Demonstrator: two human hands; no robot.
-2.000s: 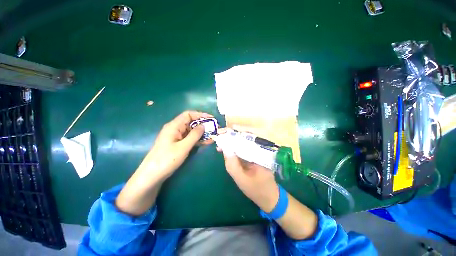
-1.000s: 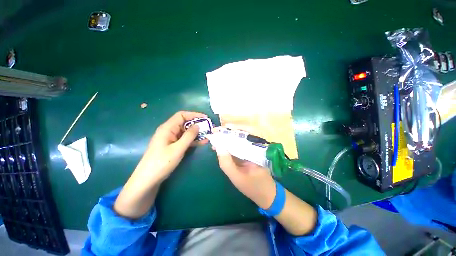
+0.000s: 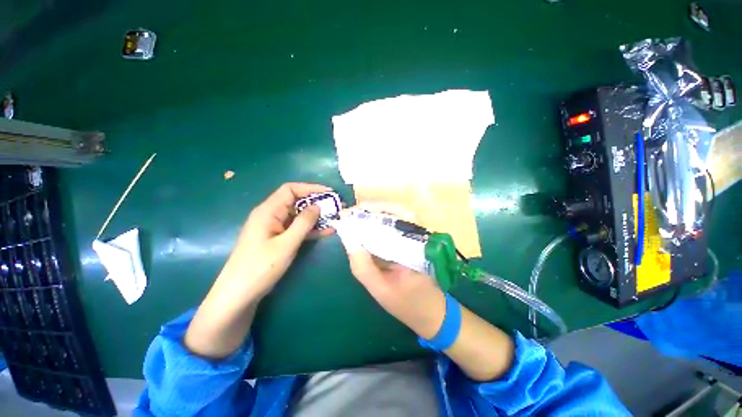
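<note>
A small device housing [image 3: 322,208] with a dark-and-silvery rim and pale inside is held between the thumb and fingers of my left hand [image 3: 278,230], at the centre. My right hand [image 3: 397,281] is bare and closed around a white glue syringe [image 3: 389,242], which slants down to the right. The syringe tip is at the housing's right edge; whether it touches is too small to tell. A green adapter [image 3: 443,261] caps the syringe's rear, and a clear air hose [image 3: 521,296] runs from it.
White paper [image 3: 415,134] lies over tan cardboard [image 3: 456,213]. A black dispensing controller [image 3: 614,195] bearing a plastic bag [image 3: 677,155] stands right. Left are a thin stick [image 3: 128,195], folded wipe [image 3: 124,265], metal rail [image 3: 49,142] and black tray [image 3: 41,285]. Another housing [image 3: 139,44] lies upper left.
The bench and its items have shifted left and slightly up in view. Both hands still hold the housing and syringe, with the syringe tip staying at the housing's right side.
</note>
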